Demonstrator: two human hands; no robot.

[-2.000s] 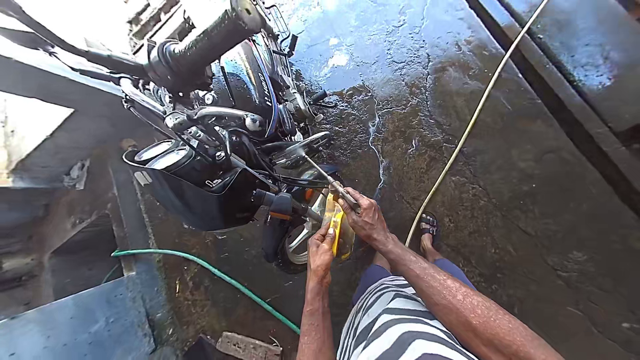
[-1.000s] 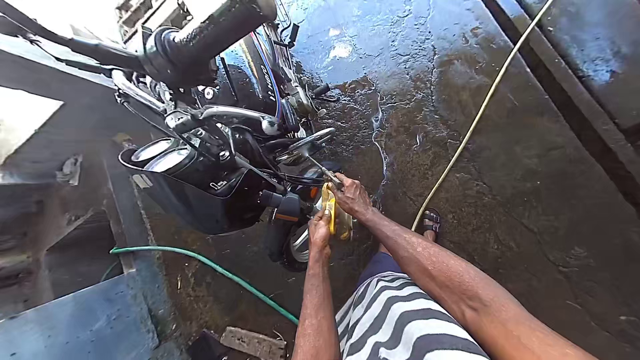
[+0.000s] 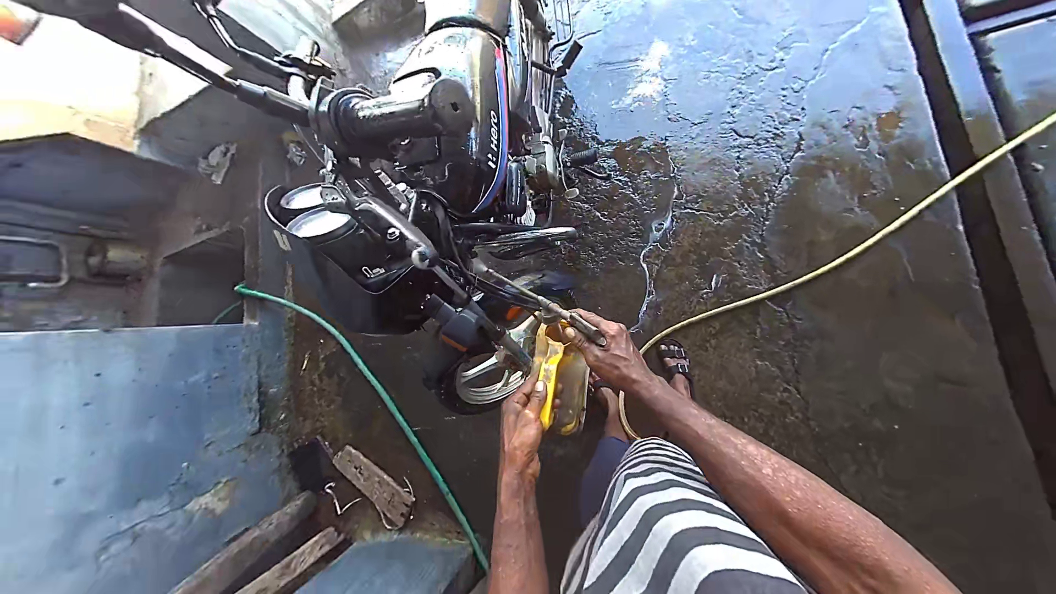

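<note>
My left hand [image 3: 524, 421] is closed around a yellow plastic container [image 3: 548, 381], whose cloudy, see-through part shows to the right of my fingers. My right hand [image 3: 609, 348] grips the handle end of a metal spray lance [image 3: 549, 309] and touches the container's upper edge. The lance slants up and left toward the front of a black Hero motorcycle [image 3: 450, 186]. Both hands are beside its front wheel [image 3: 487, 381], right of the black headlight cowl [image 3: 330, 280]. What the container holds cannot be told.
A yellowish hose [image 3: 792, 285] runs from near my feet across the wet concrete floor [image 3: 874, 371] to the right. A green hose [image 3: 363, 371] curves along the left. Wooden pieces [image 3: 373, 485] lie by a blue-grey slab [image 3: 124, 445] at lower left. The handlebar grip [image 3: 404, 115] juts out above.
The view has shifted, with the motorcycle now farther right in it. My hands still hold the yellow container and the lance close together.
</note>
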